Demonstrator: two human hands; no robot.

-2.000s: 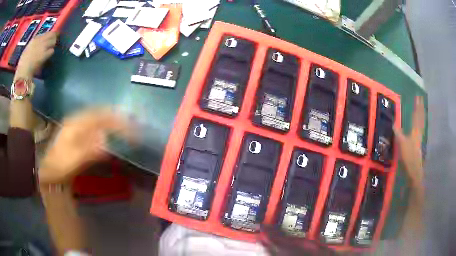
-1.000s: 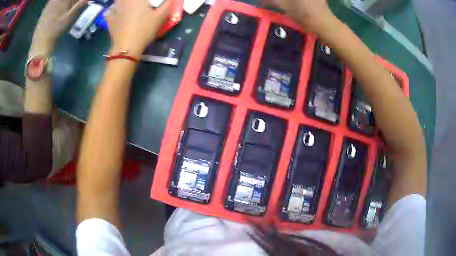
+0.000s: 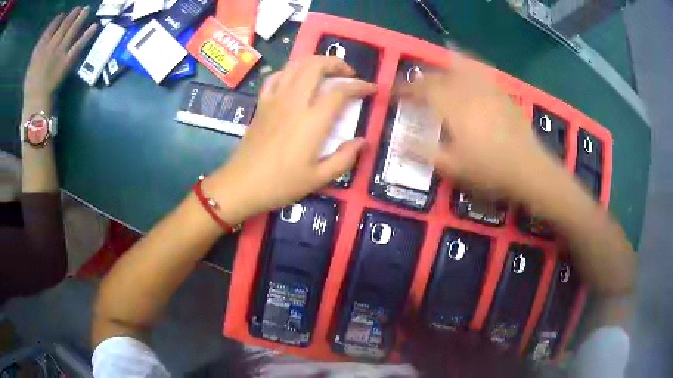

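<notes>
A red phone tray (image 3: 353,193) holds black keypad phones, backs up with open battery bays, in two rows. My left hand (image 3: 299,133) holds a white-label battery (image 3: 344,127) at the bay of the upper-left phone. My right hand (image 3: 480,122), blurred, is over the second and third upper pockets. Another white-label battery (image 3: 408,151) lies in the bay of the second upper phone (image 3: 402,193), beside my right fingers; whether they grip it, I cannot tell.
A pile of white, blue and orange-red batteries (image 3: 221,52) lies at the upper left. A black battery (image 3: 216,108) lies below it. A coworker's hand (image 3: 52,55) with a watch rests at far left. A dark thin stick (image 3: 431,15) lies at the far edge.
My hands have come from the battery pile and the tray's far side to over the upper-left pockets. White batteries now show at two phones. The coworker's hand has moved left.
</notes>
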